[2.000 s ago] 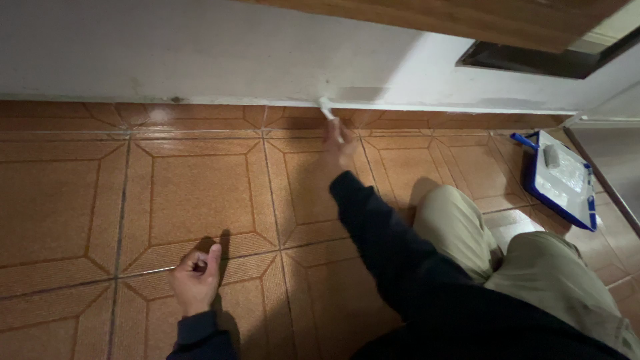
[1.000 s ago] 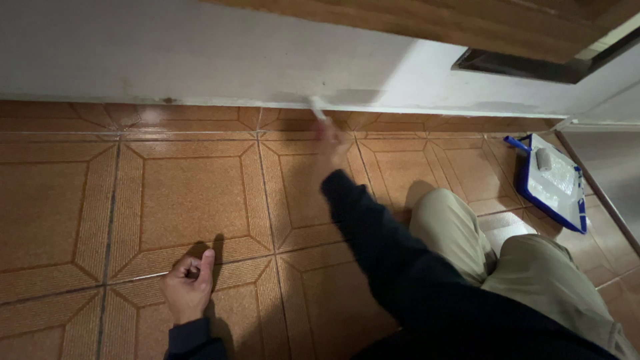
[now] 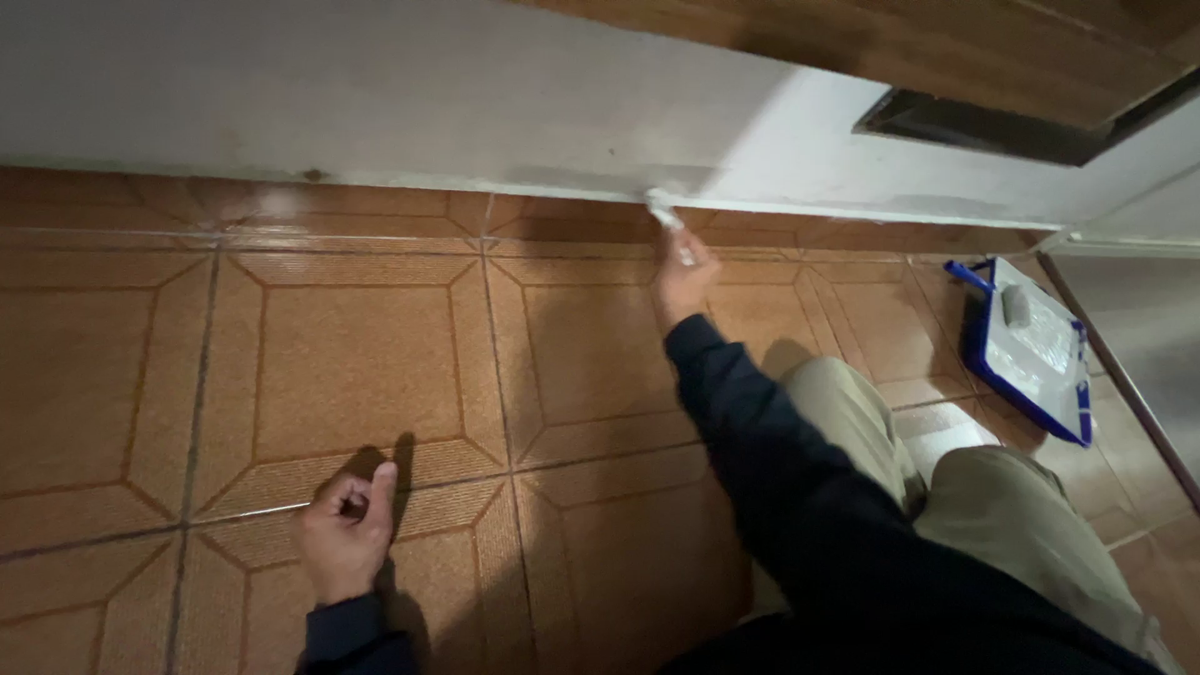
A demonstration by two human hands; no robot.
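Observation:
My right hand [image 3: 686, 272] grips a small paintbrush [image 3: 664, 210], whose white-coated tip touches the bottom edge of the white wall [image 3: 412, 103], just above the tiled skirting [image 3: 347, 206]. A greyer, wet-looking band runs along the wall near the tip. Loosely curled above the floor tiles, my left hand [image 3: 347, 525] has its thumb raised; a thin pale line meets it from the left, and whether the hand holds it I cannot tell. At the right, a blue paint tray [image 3: 1017, 398] holds white paint and a small roller [image 3: 1016, 307].
A wooden panel [image 3: 900, 47] juts out over the wall at the top right. Beneath it is a dark recessed opening [image 3: 994, 122]. My bent knees [image 3: 1003, 506] rest beside the tray. Brown patterned tiles [image 3: 366, 356] cover the floor, and a dark strip [image 3: 1116, 375] borders them at the right.
Little has changed: my right hand stays with the brush at the wall's bottom edge, and my left hand remains low over the floor.

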